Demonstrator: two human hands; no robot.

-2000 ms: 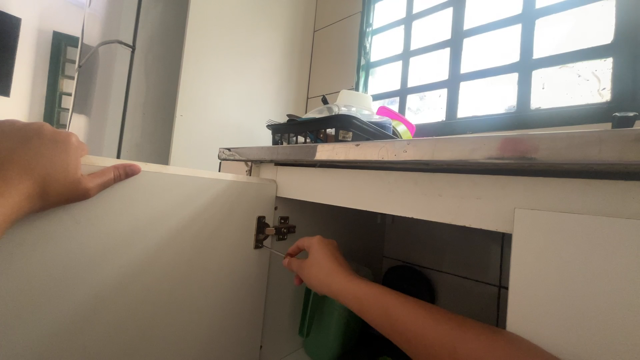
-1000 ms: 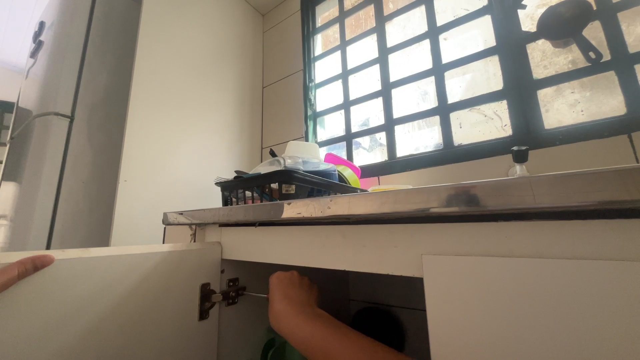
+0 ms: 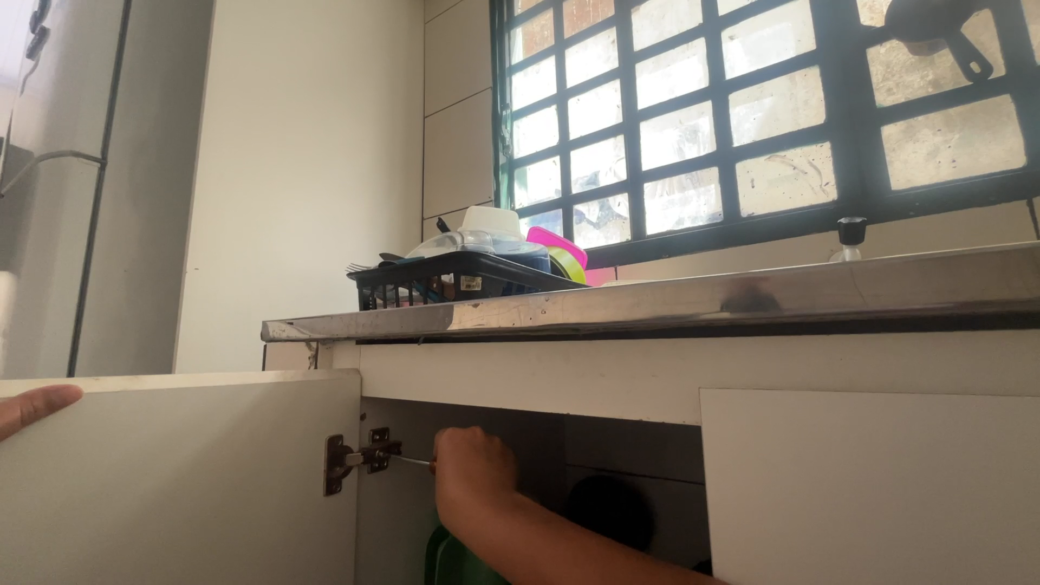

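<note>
My right hand [image 3: 475,467] is closed around a tool, probably a screwdriver, whose handle is hidden in the fist. Its thin metal shaft [image 3: 410,461] reaches left to the mounting plate of a metal cabinet hinge [image 3: 357,461]. That hinge joins the white cabinet door [image 3: 179,479], which stands open, to the inner side wall of the cabinet. At the far left, one finger of my left hand [image 3: 41,406] lies along the door's top edge; the rest of that hand is out of view.
A metal countertop edge [image 3: 650,301] runs above the cabinet, with a black dish rack [image 3: 463,272] holding dishes on it. Inside the cabinet are a green container [image 3: 459,561] and a dark round object [image 3: 609,512]. Another white door panel [image 3: 869,487] is at right.
The view has tilted upward and shifted right. My right hand, earlier with fingertips on the shaft just right of the hinge, is now a fist with its back toward me.
</note>
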